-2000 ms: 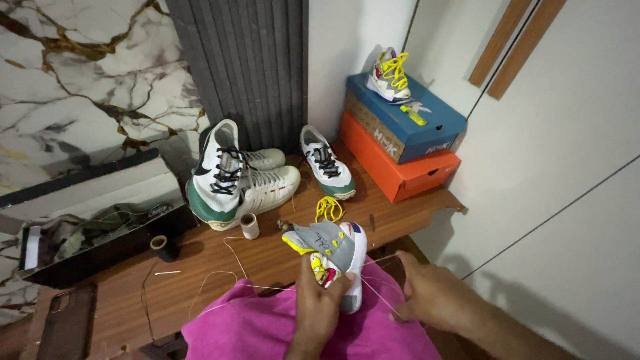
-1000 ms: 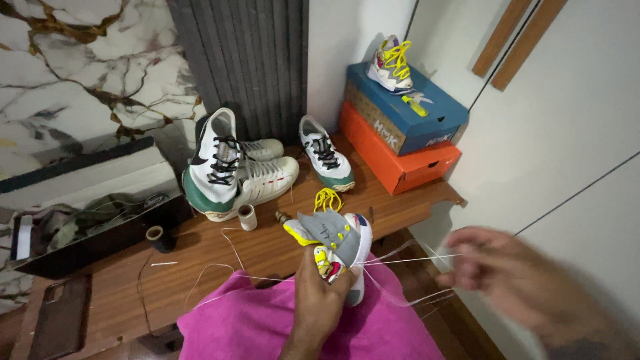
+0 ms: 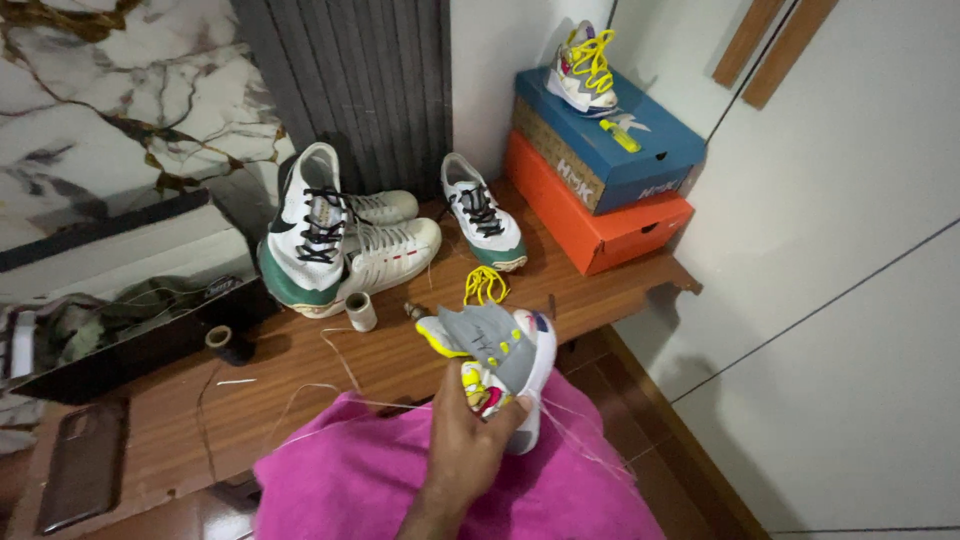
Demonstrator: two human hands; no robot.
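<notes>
Held over a pink cloth point(image 3: 345, 480) is a small grey, white and yellow sneaker point(image 3: 517, 352), its toe pointing up and away from me. My left hand point(image 3: 469, 435) grips it around the side and sole, thumb on the sole's edge. White thread point(image 3: 574, 431) trails from the sole down to the right over the cloth, and more thread runs left to the table. My right hand is out of view. A white thread spool point(image 3: 361, 312) stands beyond the cloth, and a yellow shoelace point(image 3: 485, 285) lies bundled behind the sneaker.
Larger sneakers point(image 3: 484, 217) stand at the back of the wooden table point(image 3: 300, 405). At the right, a small sneaker point(image 3: 585, 71) and a yellow tool point(image 3: 620, 136) rest on a blue shoebox point(image 3: 652, 127) atop an orange one point(image 3: 592, 232). At left are a dark spool point(image 3: 229, 345), an open box point(image 3: 150, 345) and a phone point(image 3: 82, 465).
My right hand, which was pulling the thread out to the right, has left the view. The thread on that side now hangs slack. My left hand still holds the sneaker.
</notes>
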